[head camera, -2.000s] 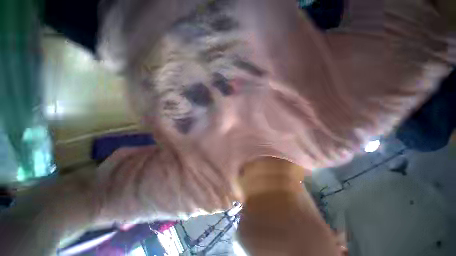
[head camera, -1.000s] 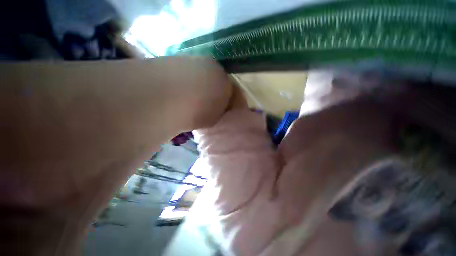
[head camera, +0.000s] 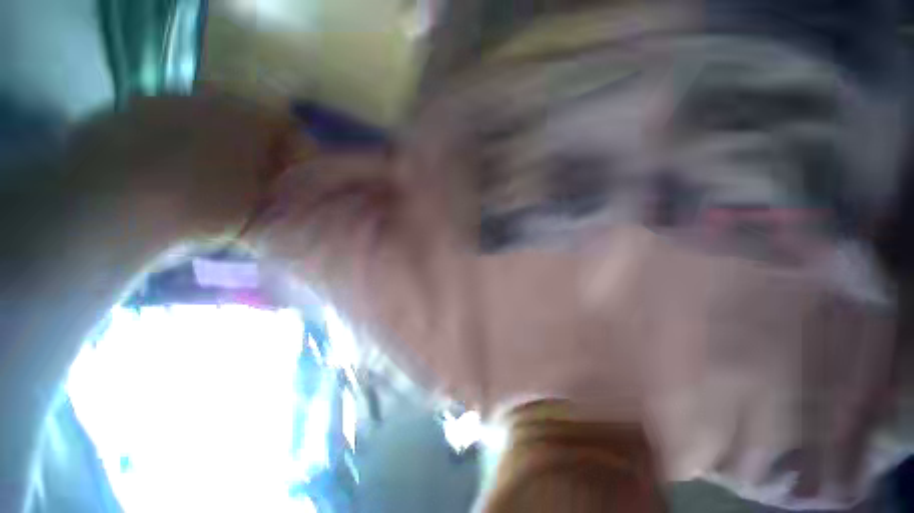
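Observation:
The view is upside down and badly blurred. A pink shirt (head camera: 561, 321) with a grey and dark print fills the middle and right, very close to the camera. A bare neck (head camera: 581, 466) shows below it at the bottom edge. A bare arm (head camera: 160, 160) comes out of a pink sleeve and bends down the left side. Its hand cannot be made out, and whose arm it is cannot be told. No hand of mine can be seen, and no held thing shows.
A green strip (head camera: 150, 50) stands at the top left beside a pale yellow surface (head camera: 311, 60). A dark blue thing (head camera: 341, 128) lies at that surface's lower edge. Glaring white light (head camera: 200, 401) fills the lower left. A grey area with thin dark lines shows beside it.
The camera has swung round: the green edge went from the top right to the top left, and the arm from across the left to a bend there. The neck is back at the bottom.

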